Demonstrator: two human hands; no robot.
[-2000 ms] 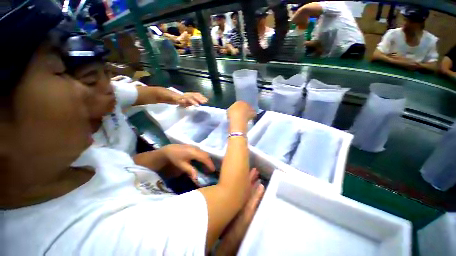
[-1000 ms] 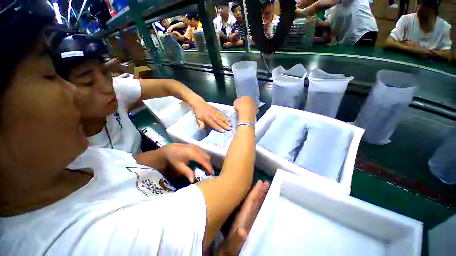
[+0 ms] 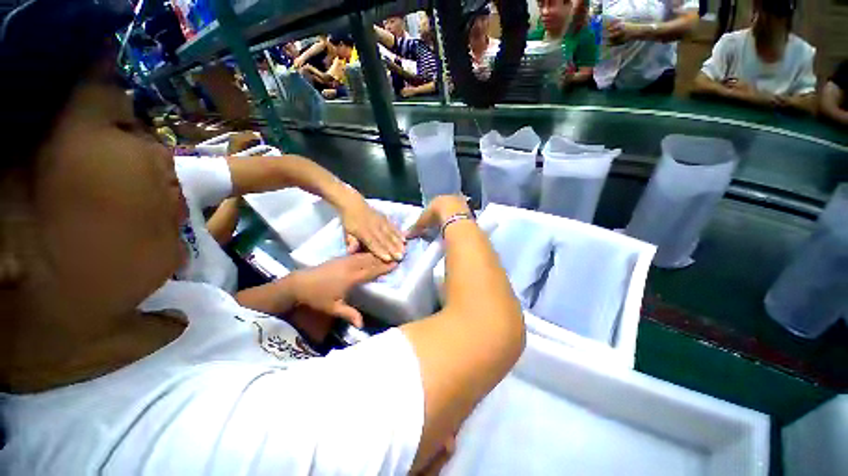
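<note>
An empty white foam box [image 3: 642,400] lies nearest, at the lower right. A small part of a hand, apparently my left hand [image 3: 446,454], shows at its left side; a neighbour's arm hides the rest, so its grip cannot be told. My right hand is not in view. Beyond it, a second foam box [image 3: 643,284] holds two pale bagged stacks [image 3: 584,290] side by side. A third foam box [image 3: 395,299], left of it, has other people's hands pressing on the bagged contents.
A person in a white shirt [image 3: 232,400] fills the left, with another person's arm beyond. Frosted bags [image 3: 683,200] stand upright on the dark green conveyor [image 3: 716,307]. Another white box [image 3: 823,437] is cut off at the lower right. People sit and stand opposite.
The neighbour's hand has moved from beside the third box onto its contents, and their other elbow has swung right over the empty box's corner. My apparent left hand is now mostly covered.
</note>
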